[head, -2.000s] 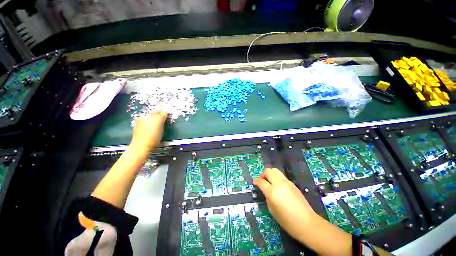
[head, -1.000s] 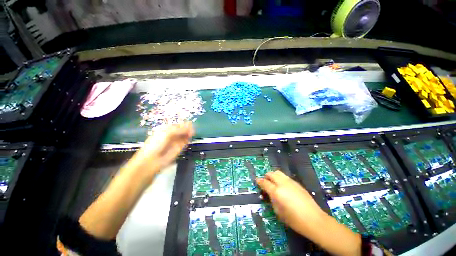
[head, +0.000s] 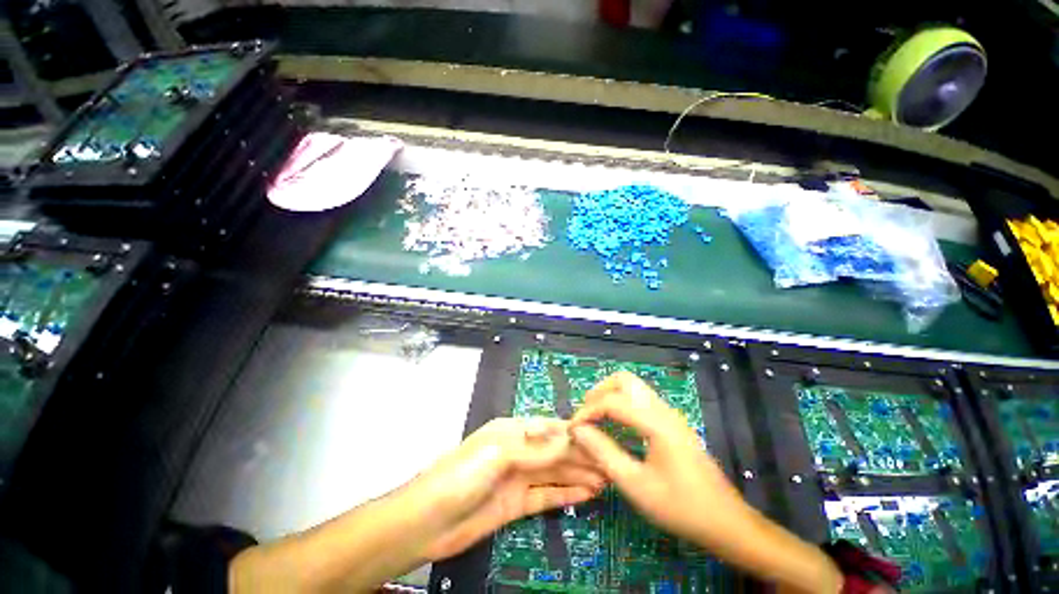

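My left hand [head: 499,482] is palm up with curled fingers over the green circuit boards [head: 557,374] in the black carrier frame [head: 494,389]. My right hand [head: 650,453] meets it, thumb and forefinger pinched at the left fingertips. Any small part between the fingers is too small to tell. A loose pile of pale small components [head: 476,221] lies on the green surface behind, with a pile of blue components [head: 627,221] to its right.
Stacked loaded frames [head: 174,145] stand at the far left, beside a pink and white cloth [head: 331,172]. A bare metal plate [head: 337,406] lies left of the frame. A clear bag of blue components [head: 842,244], yellow parts [head: 1039,258] and a green fan [head: 929,79] are at right.
My left hand has moved from the pale pile to above the boards and turned palm up, meeting my right hand. The view has shifted left, so the scene sits farther right.
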